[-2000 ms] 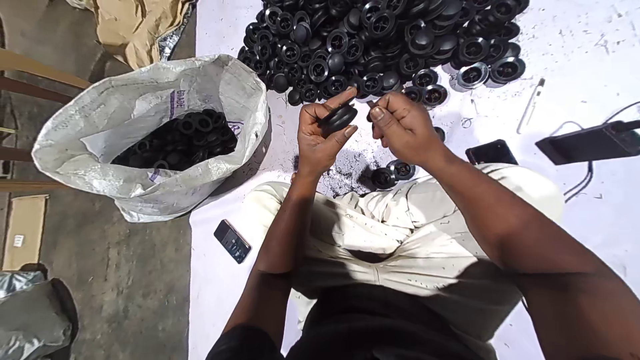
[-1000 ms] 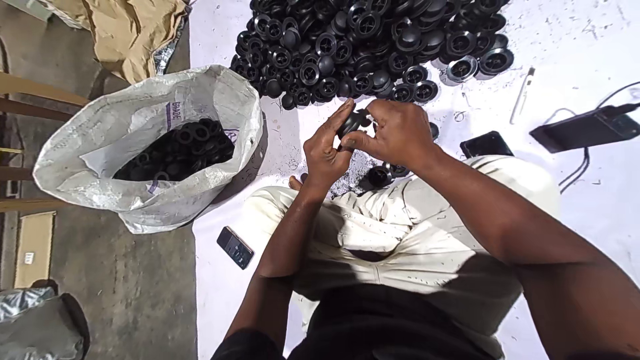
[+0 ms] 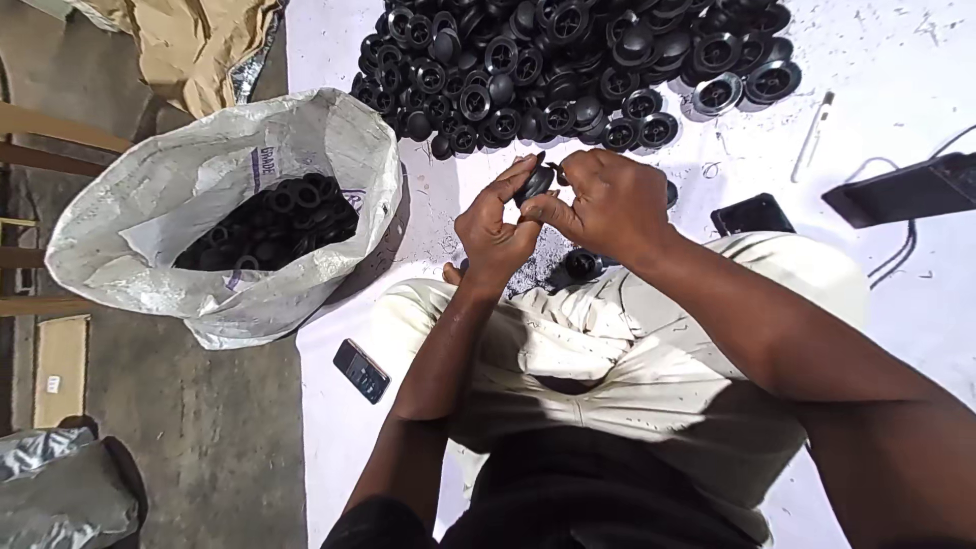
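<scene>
My left hand (image 3: 499, 221) holds a round black molded part (image 3: 536, 183) between thumb and fingers, above my lap. Against its right side, my right hand (image 3: 610, 198) pinches a small dark piece at the part's edge; whether that piece is joined to it I cannot tell. A large heap of similar black round parts (image 3: 503, 84), some domed and some showing a spoked ring, lies beyond my hands on the white sheet. Another such part (image 3: 583, 263) rests near my lap among dark crumbs, partly hidden behind my right hand and wrist.
An open white woven sack (image 3: 229, 305) with black parts (image 3: 297, 213) stands at the left. A mobile phone (image 3: 361, 370) lies beside my left knee. To the right are a black phone-like object (image 3: 752, 216), a dark flat device (image 3: 900, 191) with cables and a white pen-like stick (image 3: 812, 137).
Two seconds ago my hands were slightly apart around the black part; now they are close together on it. The view has shifted slightly.
</scene>
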